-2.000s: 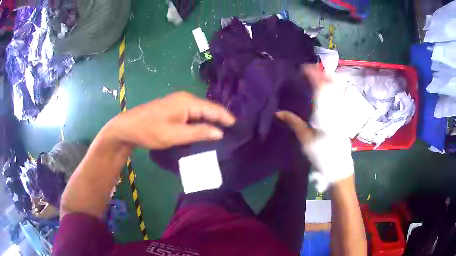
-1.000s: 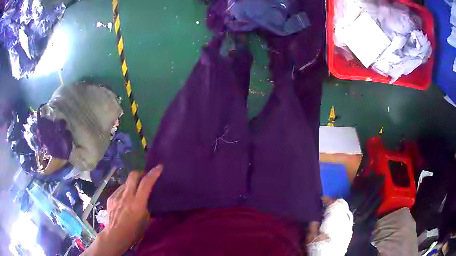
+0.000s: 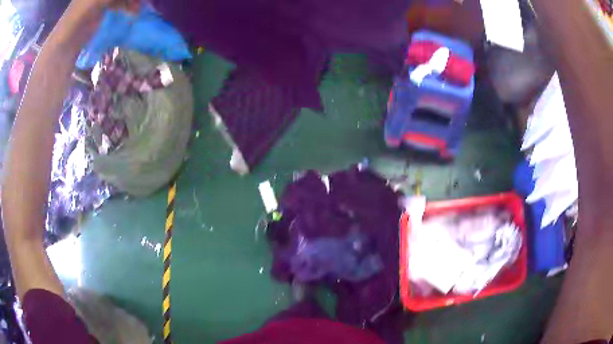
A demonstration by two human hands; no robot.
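A dark purple cloth (image 3: 289, 30) spans the top of the view, blurred and cut off by the edge. My left arm is raised along the left side; only a small blurred part of my left hand (image 3: 124, 5) shows at the top edge, so its grip is hidden. My right arm is raised along the right side and my right hand is out of the picture. A heap of dark purple garment pieces (image 3: 349, 218) lies on the floor below, with blue-grey pieces (image 3: 336, 259) on it.
A red basket (image 3: 464, 303) of crumpled white pieces stands right of the heap. A blue stool (image 3: 430, 101) with red parts stands behind it. A grey-green sack (image 3: 158, 134) is at left; a checked dark piece (image 3: 252, 124) lies on the floor.
My arms have gone from beside my lap to raised at both sides. Dark cloth now spans the top of the view. The view has shifted forward, showing the stool and more floor.
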